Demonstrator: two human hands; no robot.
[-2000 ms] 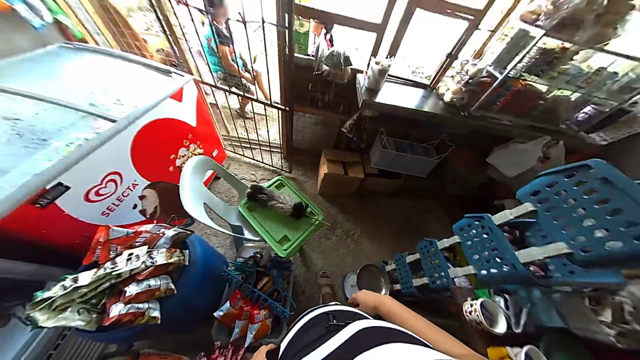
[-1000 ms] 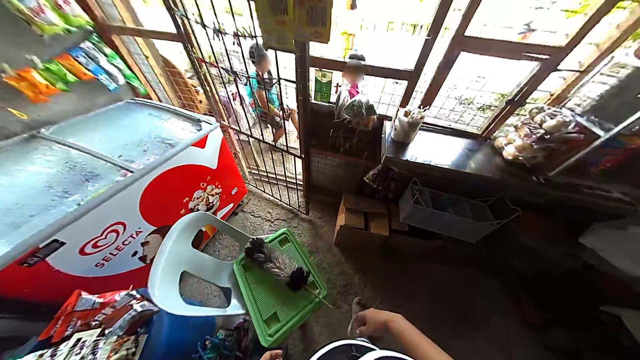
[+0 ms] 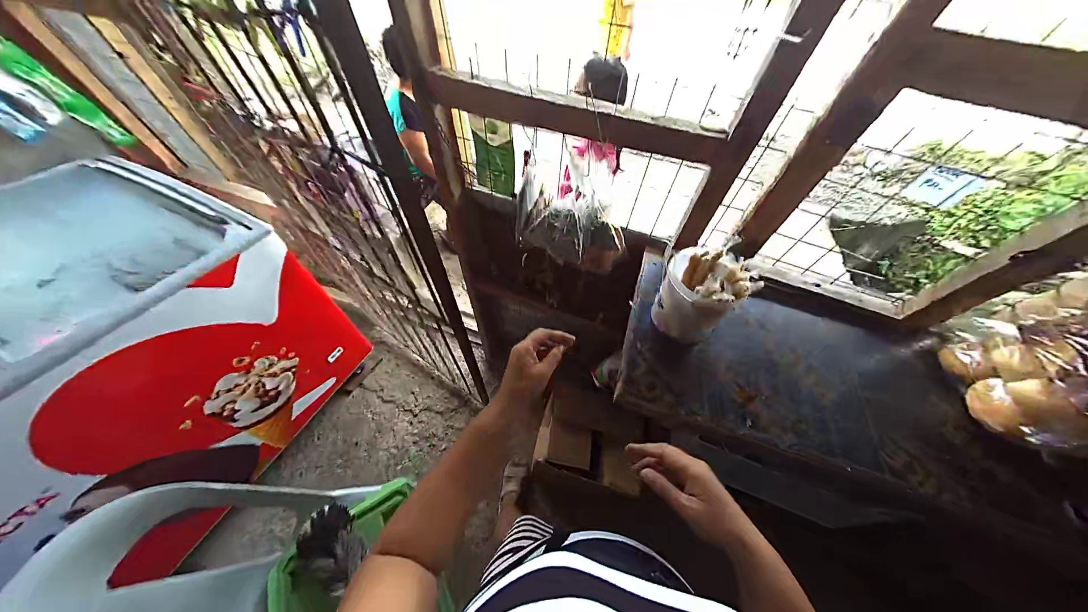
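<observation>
My left hand [image 3: 535,367] is raised in front of the dark low wall, fingers loosely curled, with nothing seen in it. Below and to the right, my right hand [image 3: 682,486] hangs over an opened cardboard box [image 3: 574,442], fingers bent and apart, also holding nothing visible. A white bucket [image 3: 680,306] filled with pale, stick-like items stands on the dark counter [image 3: 816,382], above and right of my hands. Clear plastic bags [image 3: 574,221] hang at the wire-mesh window beyond my left hand.
A Selecta freezer [image 3: 323,340] stands at left, near a metal-bar gate [image 3: 408,212]. A white plastic chair [image 3: 170,501] and a green basket [image 3: 285,578] holding a feather duster are at lower left. Bagged bread [image 3: 1020,382] lies at right. Two people are outside.
The view has moved close to the counter and window. My left hand, barely in view at the bottom edge before, is now raised in front of me; both forearms now show.
</observation>
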